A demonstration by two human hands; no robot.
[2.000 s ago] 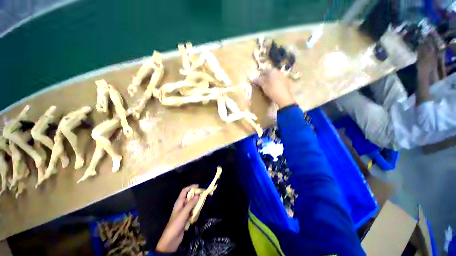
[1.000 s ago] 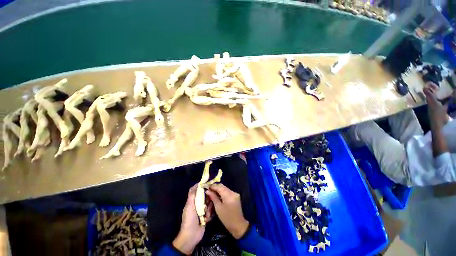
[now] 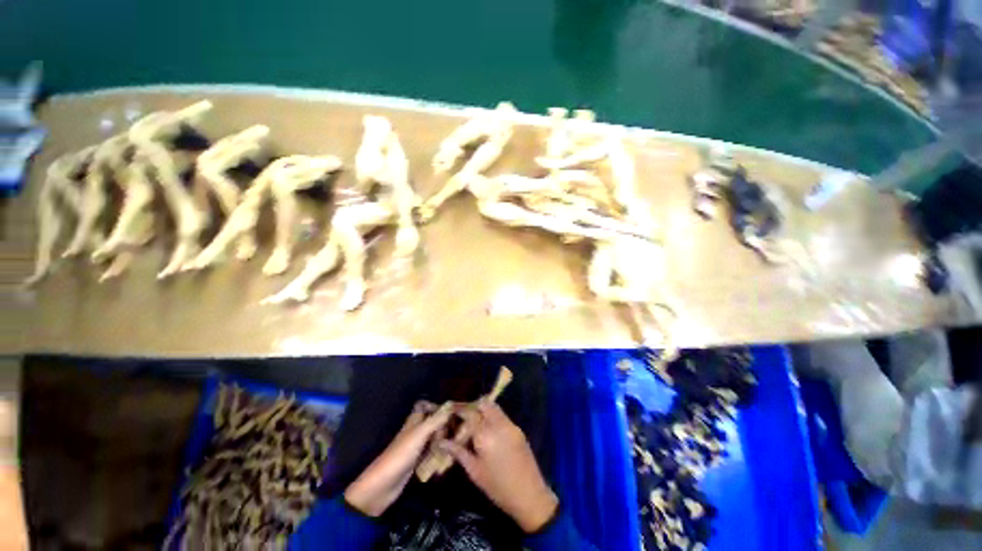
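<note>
My left hand (image 3: 404, 457) and my right hand (image 3: 497, 454) are close together over my lap, below the table edge. Both are closed around tan doll legs (image 3: 436, 465); one end sticks out at the lower left of the fingers, another at the upper right. Whether a hip piece is between the fingers is hidden and blurred. Joined leg pairs (image 3: 350, 242) lie in a row on the left and middle of the table (image 3: 431, 312), more of them piled right of centre. A few black-and-tan hip pieces (image 3: 751, 207) lie further right.
A blue bin (image 3: 748, 474) of black-and-tan hip pieces stands at my right. A smaller blue bin (image 3: 334, 407) of loose tan limbs stands at my left. A green surface (image 3: 431, 48) runs behind the table. A white item (image 3: 829, 192) lies at the right. Another person's legs (image 3: 867, 398) show beyond.
My right hand has come back from the hip pieces on the table to meet my left over my lap. Since then the legs have turned in my hands. The view has swung left.
</note>
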